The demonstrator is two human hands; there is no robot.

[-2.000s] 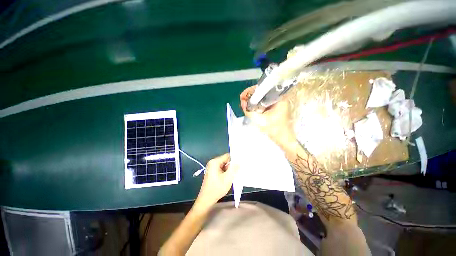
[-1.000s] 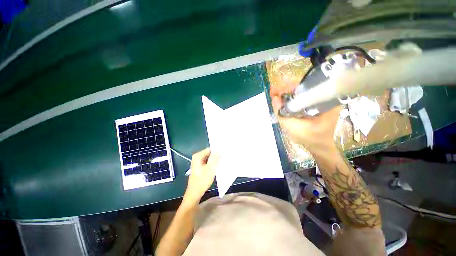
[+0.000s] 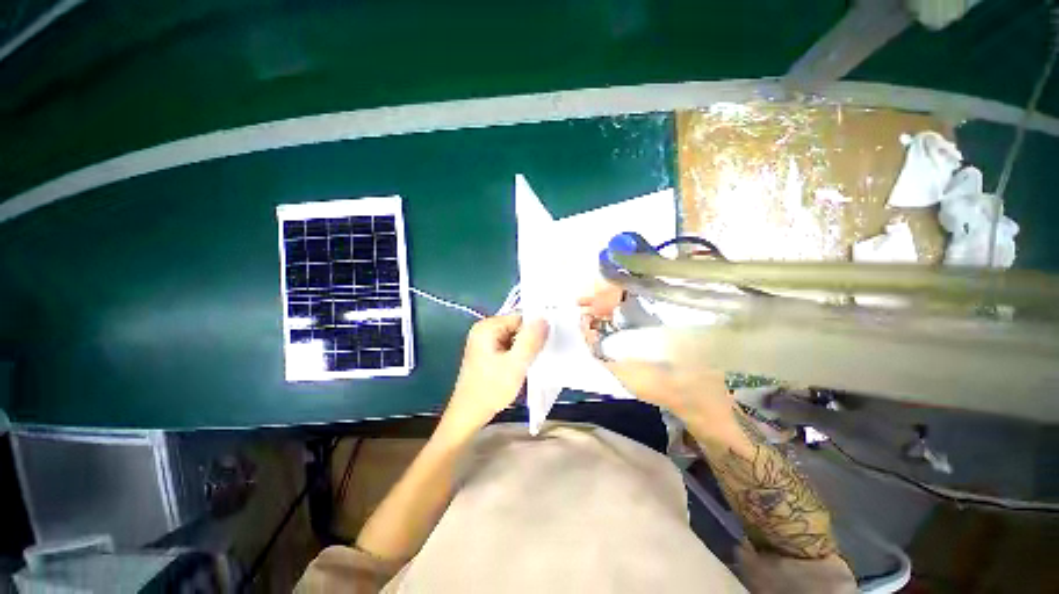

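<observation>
Two white panel backs stand spread like an open book in front of me. My left hand grips them at the lower middle, with a thin white cable behind it. My right hand is closed around the glue dispensing gun, over the right-hand panel back. The gun has a blue cap and is partly blurred; its nozzle tip is not clear. A solar panel lies face up on the green bench to the left, its white cable running toward my left hand.
A pale supply hose runs from the gun to the right edge, blurred. The glue-catching board under shiny film lies at the right, with crumpled white rags. A pale rail crosses the green bench. Cables hang below right.
My right hand has brought the gun from the board leftward and down, over the right-hand panel back. The hose has swung lower. My left hand still holds the panel backs.
</observation>
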